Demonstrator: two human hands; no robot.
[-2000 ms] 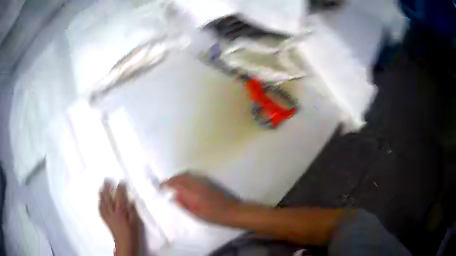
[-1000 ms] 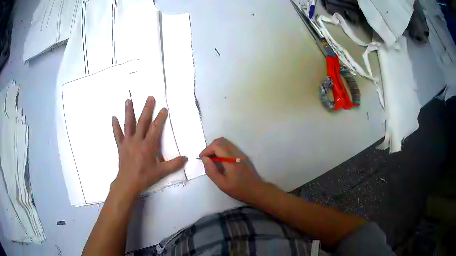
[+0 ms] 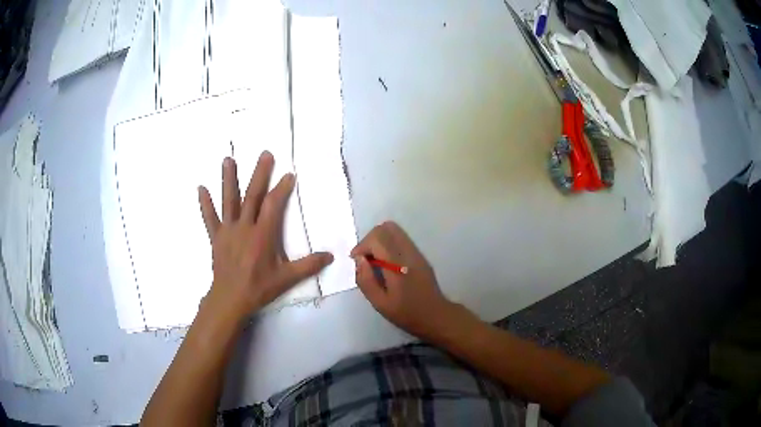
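Note:
A white garment front panel (image 3: 321,125) with dark stitch lines lies flat on the table. A patch pocket (image 3: 158,208) is outlined on it with dark stitching. My left hand (image 3: 254,242) lies flat with fingers spread on the pocket and panel, its thumb reaching onto the plain strip along the panel's right side. My right hand (image 3: 399,279) holds a red marking pencil (image 3: 388,265) at the strip's right edge, near the lower corner. The pencil's tip is hidden by the fingers.
Fabric shears (image 3: 576,142) with red handles lie on the table (image 3: 467,167) at right. Beside them are white offcuts (image 3: 605,113), a blue pen (image 3: 541,20), dark grey cloth (image 3: 592,25) and loose white cloth (image 3: 680,158). Stacked panels (image 3: 29,275) lie at left, more (image 3: 88,37) at upper left.
From two seconds ago, the view has turned and my left hand has spread out on the panel. Since one second ago, the scene has shifted slightly right and the pencil remains at the strip's edge.

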